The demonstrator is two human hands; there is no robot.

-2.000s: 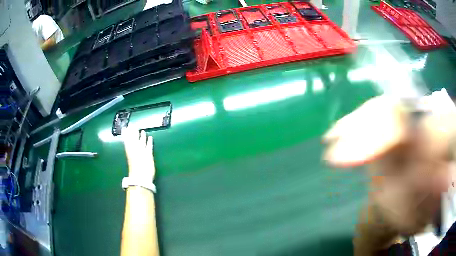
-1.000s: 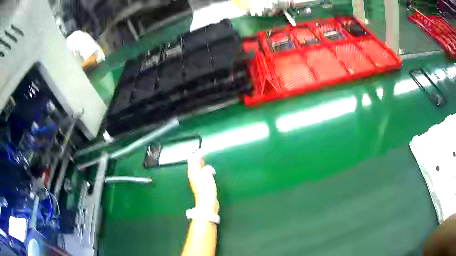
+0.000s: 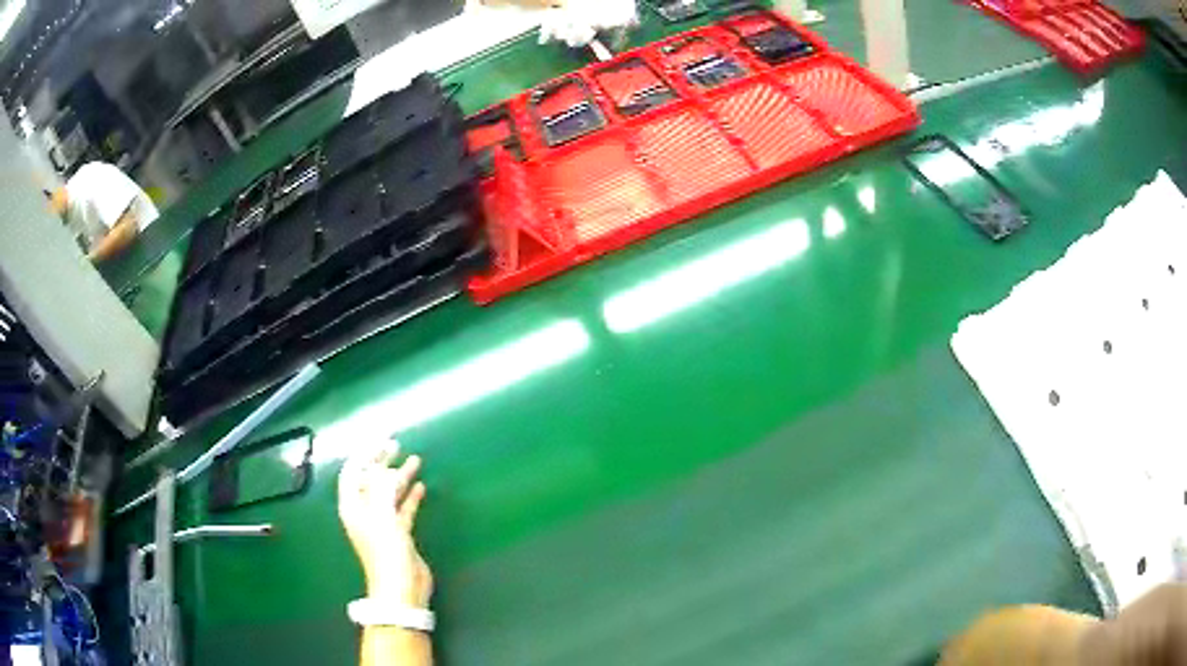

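A black phone middle frame (image 3: 263, 500) lies flat on the shiny green mat at the left. My left hand (image 3: 383, 501) is just to its right over the mat, fingers apart and slightly curled, holding nothing, with a white band on the wrist. My right hand (image 3: 1067, 640) is at the bottom right, blurred and cut off by the picture's edge; its fingers and anything in them cannot be made out. A second black middle frame (image 3: 966, 190) lies on the mat at the far right, touched by neither hand.
Black stacked trays (image 3: 332, 221) and a red tray (image 3: 690, 143) with dark frames stand along the far side. A white perforated sheet (image 3: 1087, 377) lies right. Pale tubes (image 3: 254, 419) and a metal plate (image 3: 155, 599) are left. A person (image 3: 107, 208) is far left.
My left hand has come away from the left middle frame, which stays on the mat. My right hand was large and blurred at the right earlier; it is now low at the bottom right. The view has shifted.
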